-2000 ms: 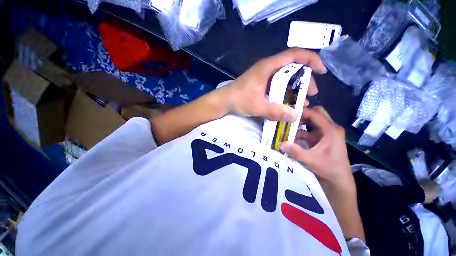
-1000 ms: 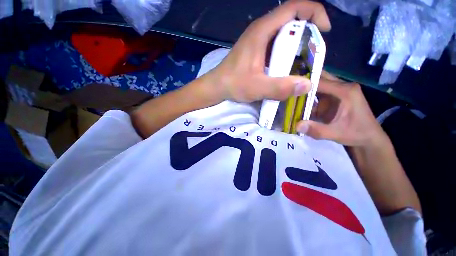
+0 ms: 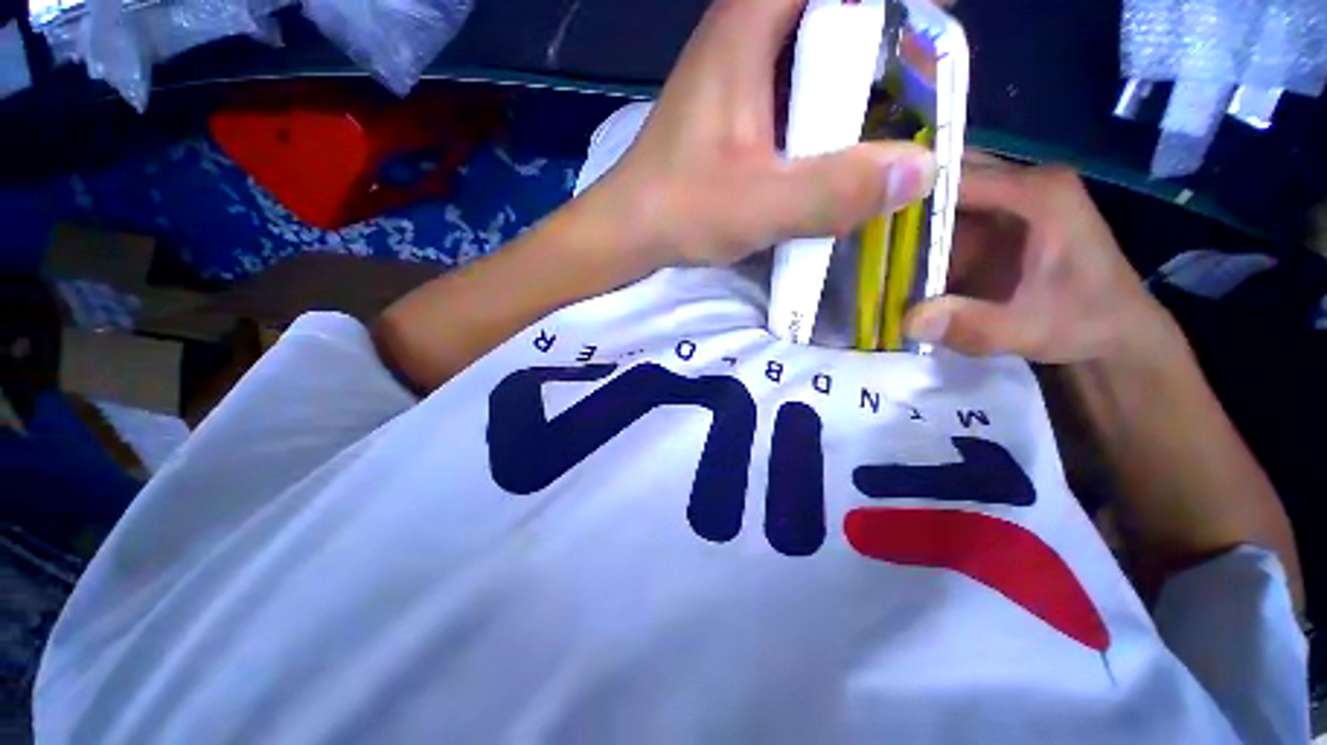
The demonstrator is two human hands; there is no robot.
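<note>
A part-opened white unit (image 3: 827, 109) stands on edge at the top centre, its upper end near the picture's top edge. Two yellow tape strips (image 3: 886, 277) show in the gap between its two shells. My left hand (image 3: 728, 182) grips it from the left, thumb across the gap; its upper fingers are cut off by the picture's edge. My right hand (image 3: 1033, 269) holds the right shell near the lower end, thumb at the lower edge and the other fingers mostly hidden behind it.
The dark bench edge (image 3: 582, 105) runs across the top. Bubble wrap bags (image 3: 1215, 58) hang over it at right, clear plastic bags (image 3: 386, 37) at left. A red bin (image 3: 313, 153) is below the edge at left. Open cardboard boxes (image 3: 124, 364) stand at the far left.
The view has shifted, so the bench surface and the lone white shell have left the picture. The unit and both hands now appear higher. The gap with the yellow strips looks wider. Both hands keep hold.
</note>
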